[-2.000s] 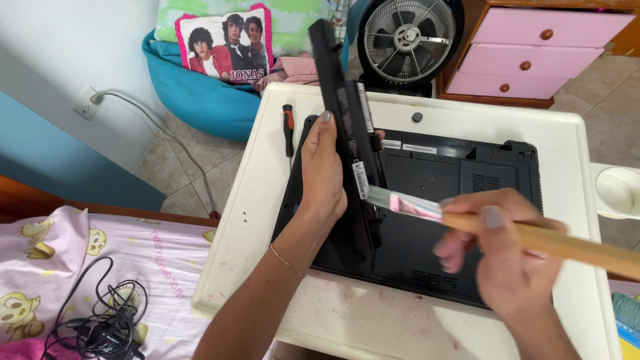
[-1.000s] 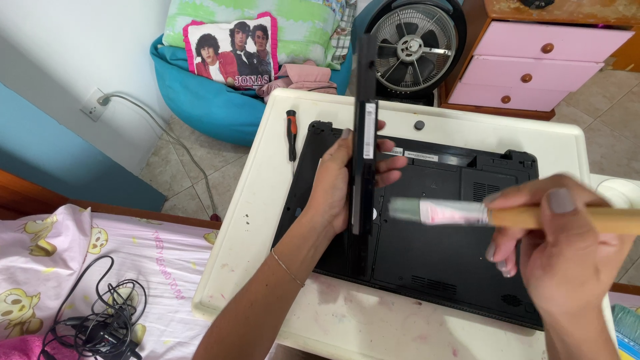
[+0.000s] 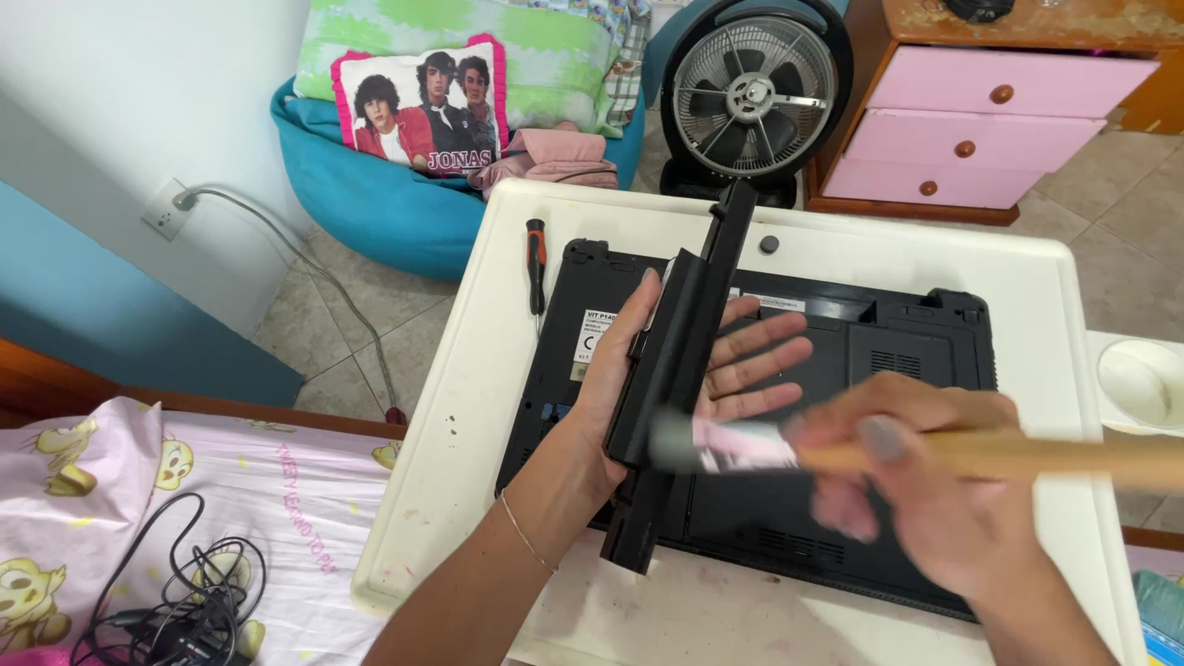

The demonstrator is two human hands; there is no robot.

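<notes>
My left hand (image 3: 610,370) holds a long black laptop battery (image 3: 680,351) upright and slanted, its palm behind the battery and its fingers spread out to the right. In my right hand (image 3: 925,462) is the wooden handle of a paintbrush (image 3: 740,448), blurred by motion. Its pale bristles overlap the lower part of the battery; whether they touch it I cannot tell. Beneath both hands a black laptop (image 3: 814,342) lies underside up, its rear edge slot exposed and labels on its base.
The laptop rests on a white plastic table (image 3: 435,435). A screwdriver (image 3: 536,268) lies left of the laptop, and a small dark round piece (image 3: 769,244) lies behind it. Beyond stand a fan (image 3: 751,92) and a drawer unit (image 3: 971,139). A tangled black cable (image 3: 199,592) lies on the bed.
The battery has turned in my left hand, from edge-on to showing a broader dark side, and its top now leans right. The brush has stayed close beside it.
</notes>
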